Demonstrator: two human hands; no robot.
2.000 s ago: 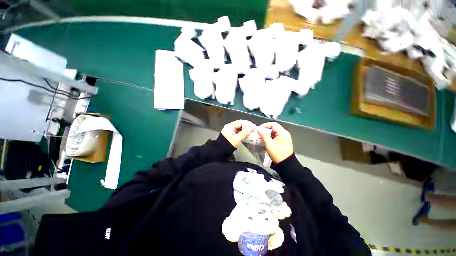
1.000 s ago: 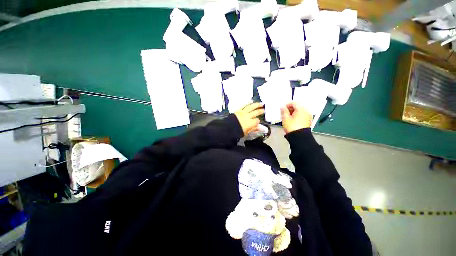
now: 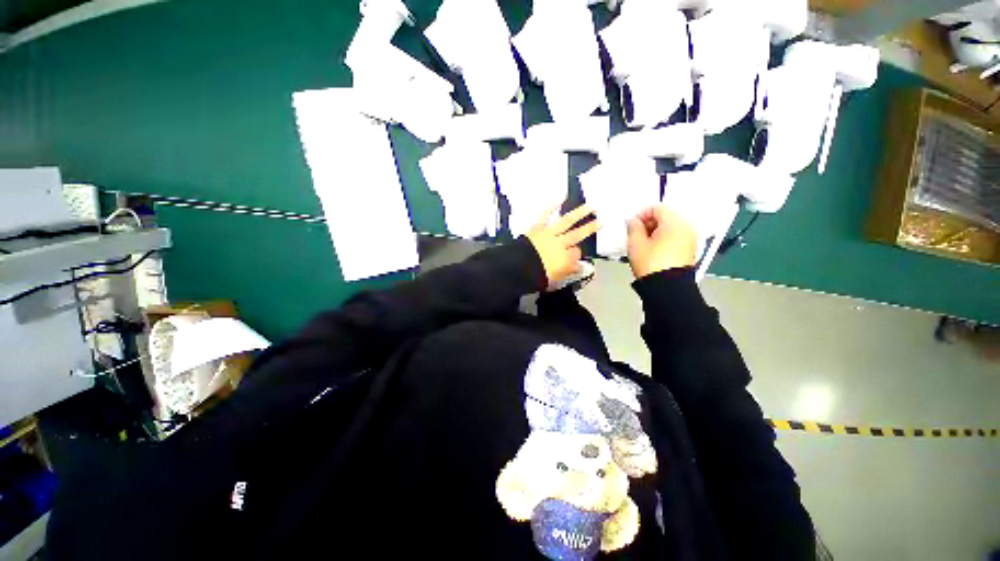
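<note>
White security camera units stand in close rows on the green bench; one front-row unit (image 3: 625, 189) is between my hands. My left hand (image 3: 559, 245) is at the bench's front edge, fingers spread, beside the lower ends of the front units. My right hand (image 3: 665, 241) is just right of it, thumb and fingertips pinched together against or just over the front-row unit. Whether a tiny label is between those fingertips cannot be made out. A flat white label sheet (image 3: 356, 186) lies left of the units.
A label roll (image 3: 184, 356) sits in a small brown box at the left. A brown carton (image 3: 897, 164) with a ribbed parts tray (image 3: 959, 175) is at the right. Grey equipment with cables (image 3: 66, 263) stands at the far left. The bench's front edge runs below the units.
My hands were pinched together near my chest; they have parted and moved forward to the front row of units. The view has shifted, so the units appear larger.
</note>
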